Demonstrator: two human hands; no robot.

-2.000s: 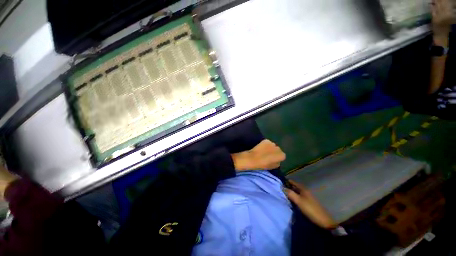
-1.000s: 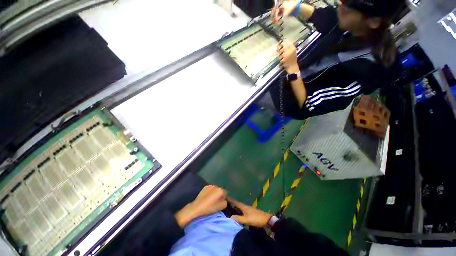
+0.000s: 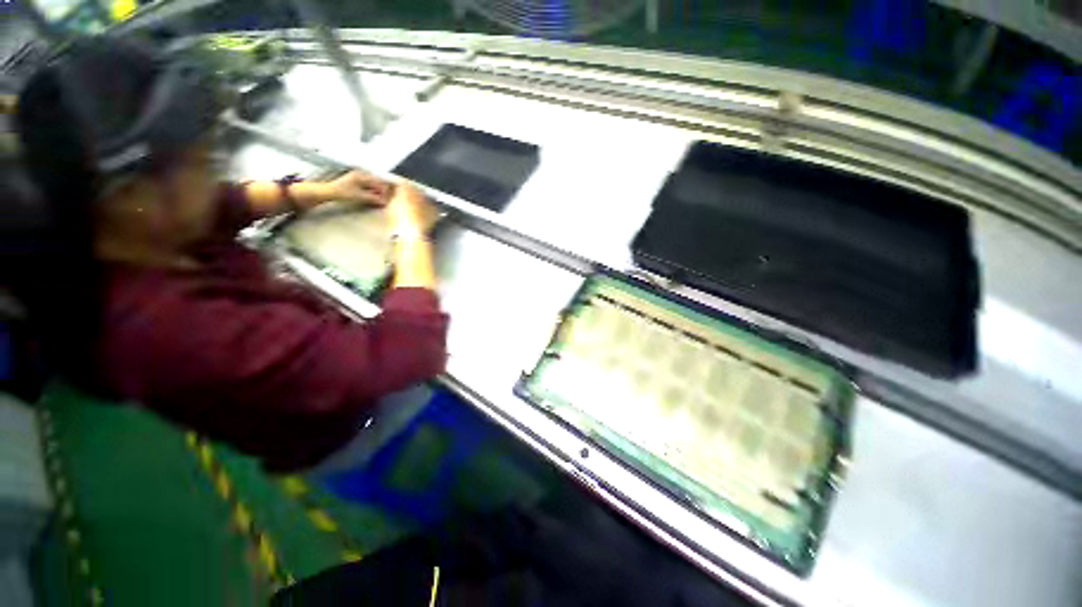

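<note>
A circuit board panel [image 3: 700, 415] lies in its dark board carrier on the line in front of me, right of the picture's middle. It is a pale tan rectangle with green edges and a row of small dark fitted components along its far side. The large component tray [image 3: 819, 255], black with a raised rim, lies behind it on the white shelf. Neither of my hands is in view; only a dark part of my clothing shows at the bottom edge.
A person in a dark red top [image 3: 261, 356] and cap sits at the left, both hands over another board [image 3: 344, 243]. A smaller black tray [image 3: 472, 164] lies behind them. The line rail [image 3: 584, 454] runs along my side. Blue stools and green floor show below.
The view has swung to the left along the line. The neighbour in dark red and both black trays now show; my hands, the AGV and the neighbour with striped sleeves have left the picture.
</note>
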